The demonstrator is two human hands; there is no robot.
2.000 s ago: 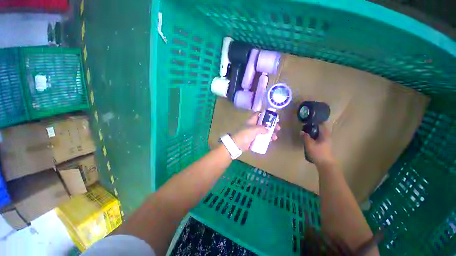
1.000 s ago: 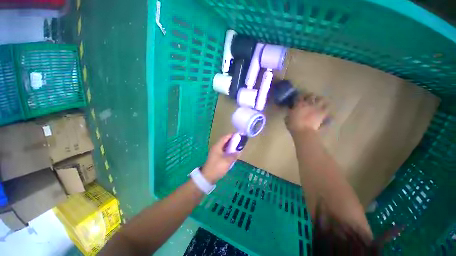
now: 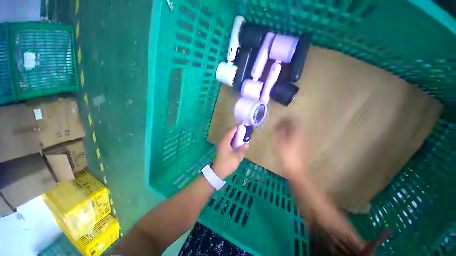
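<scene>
My left hand [image 3: 230,156], with a white band on the wrist, grips the handle of a lilac handheld fan [image 3: 245,110], its round head up, inside the large green crate [image 3: 172,142]. White, black and lilac fans lie side by side in a row on the brown cardboard pad [image 3: 345,120], against the crate's far left corner. A black fan [image 3: 285,93] lies at the right end of the row. My right hand [image 3: 290,137] is blurred over the pad, right of the held fan; its fingers cannot be made out.
Left of the crate is green floor [image 3: 117,115] with a yellow-black line. Beyond it stand another green crate [image 3: 45,60], cardboard boxes [image 3: 60,125] and yellow crates [image 3: 80,200]. A dark speckled surface [image 3: 212,242] shows below the crate's near wall.
The black fan from my right hand now lies at the row's right end. My right hand has drawn back towards me. My left hand still holds the lilac fan, slightly turned.
</scene>
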